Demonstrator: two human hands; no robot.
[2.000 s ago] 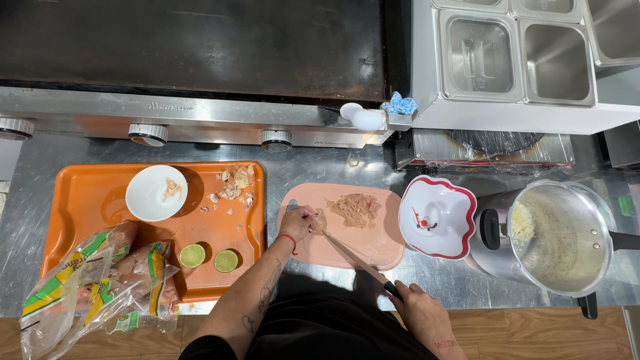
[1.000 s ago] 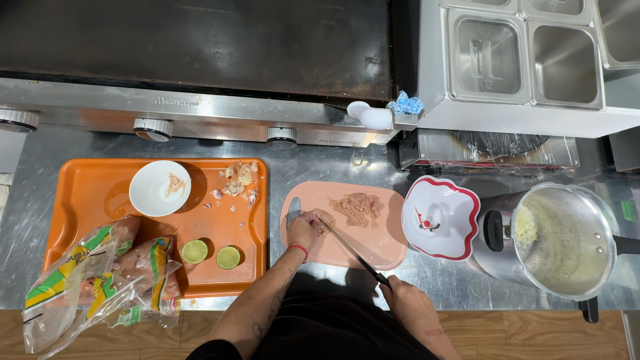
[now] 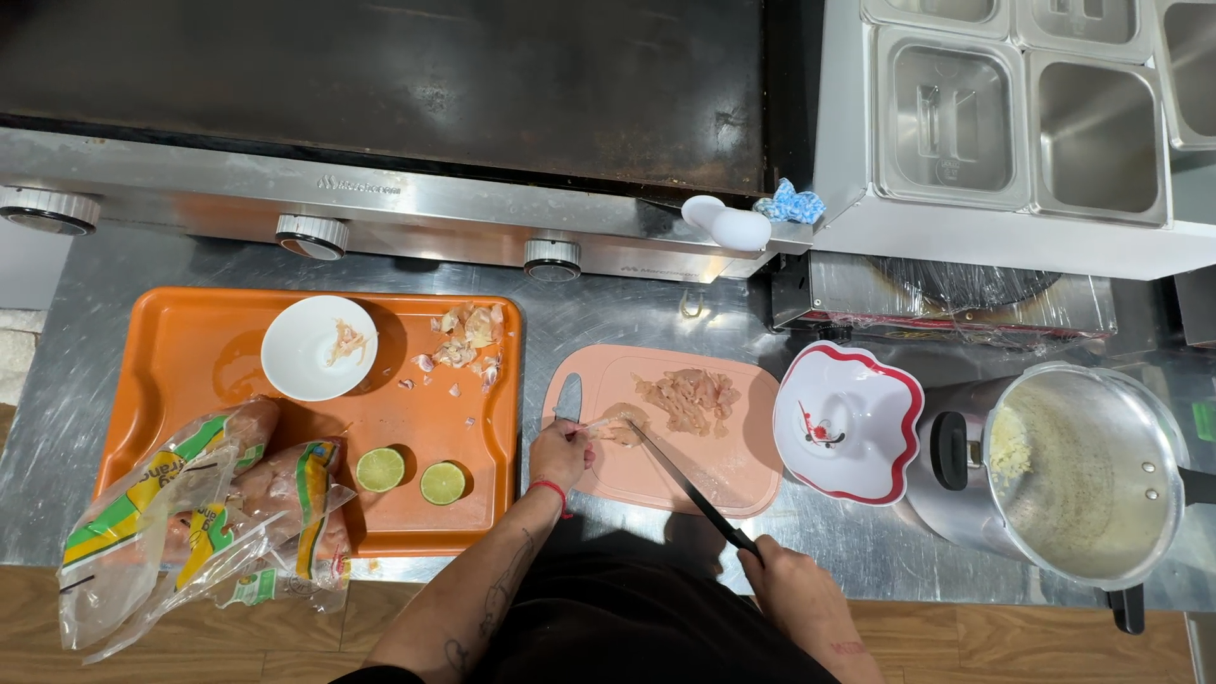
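Observation:
A pink cutting board [image 3: 665,475] lies on the steel counter. At its left side my left hand [image 3: 560,456], with a red string at the wrist, pinches the end of a strip of raw chicken [image 3: 616,425]. My right hand [image 3: 788,575] grips the black handle of a kitchen knife [image 3: 689,484]; the blade slants up and left, its tip at the strip. A pile of cut raw chicken [image 3: 692,399] rests on the board's upper part. Just right of the board stands a white bowl with a red rim [image 3: 848,423].
An orange tray [image 3: 237,375] at left holds a white bowl [image 3: 319,348], chicken trimmings [image 3: 467,337], lime halves [image 3: 381,469] and bagged raw chicken [image 3: 285,503]. A metal pot [image 3: 1088,475] stands at right. Behind are a griddle [image 3: 427,85] and steel containers [image 3: 950,114].
My left hand has shifted left and down from the meat, and a stretched strip now shows between it and the blade tip. My right hand still holds the knife.

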